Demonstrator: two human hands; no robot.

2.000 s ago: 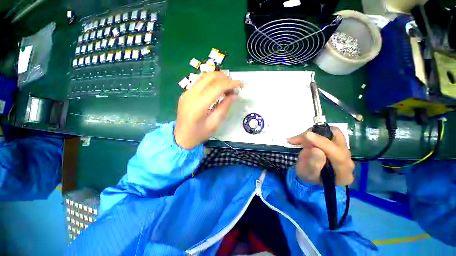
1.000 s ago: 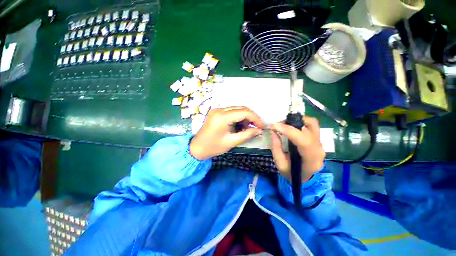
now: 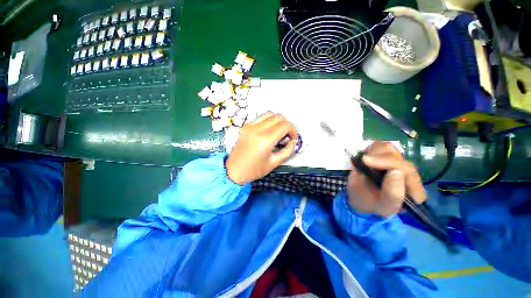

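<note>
My left hand rests over the lower left of the white work sheet. Its fingers pinch a dark blue-purple round circuit board, mostly hidden under the fingertips. My right hand is at the sheet's lower right, holding the black soldering iron, which slants down to the right and is blurred. The iron's tip points up-left, apart from the board. A faint grey blurred streak shows over the sheet between the hands. Small white battery cells lie in a loose pile left of the sheet.
Tweezers lie right of the sheet. Behind are the fume fan and cream tip cleaner pot. The blue soldering station is right. A clear blister tray with white cells is upper left. Blue sleeves show at both sides.
My hands have moved apart from where they met over the sheet. My right hand moved right, and the iron swung from upright to slanted. The round board now shows at my left fingertips.
</note>
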